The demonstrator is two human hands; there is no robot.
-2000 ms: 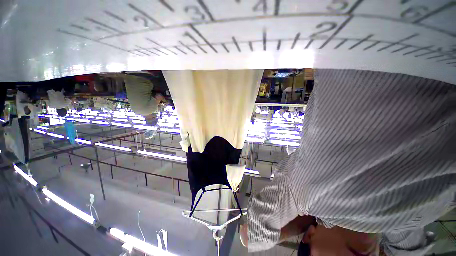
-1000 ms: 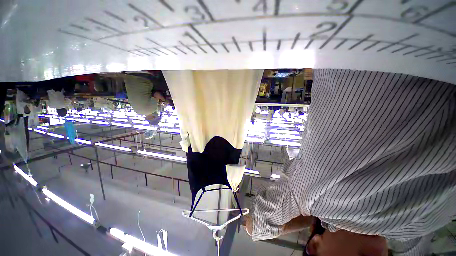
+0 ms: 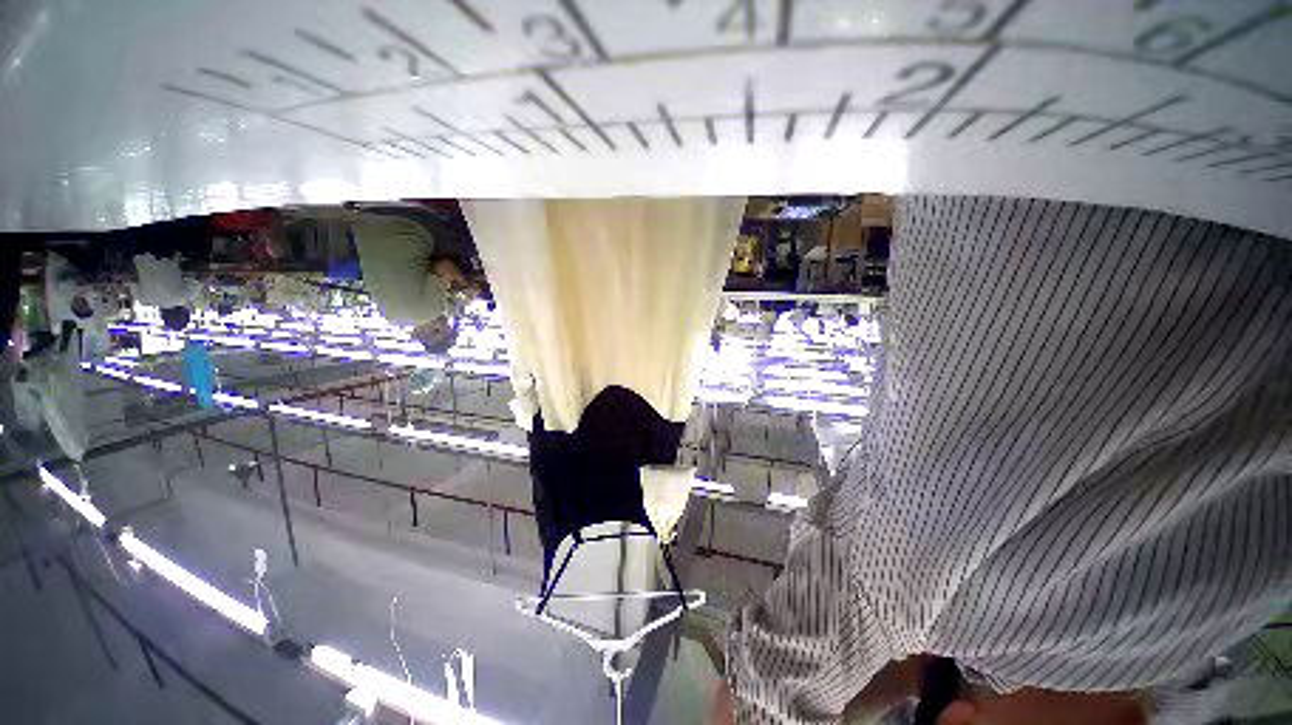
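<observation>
The view is upside down. A white table edge with a printed ruler scale (image 3: 751, 106) fills the top of the frame, very close. A cream and black garment (image 3: 609, 305) hangs from a white hanger (image 3: 612, 623) by thin black straps. Neither of my hands can be made out. No sewing work shows.
A person in a striped shirt (image 3: 1077, 425) fills the right side, close; part of the head shows at the bottom edge. Another person in a grey-green top (image 3: 400, 269) is farther off at left. Rows of tube lights (image 3: 191, 578) and rails cross the ceiling.
The striped shirt and its sleeve have shifted, and the head has moved lower and right in the frame. The farther person has moved slightly. The ruler scale and hanging garment stay in place.
</observation>
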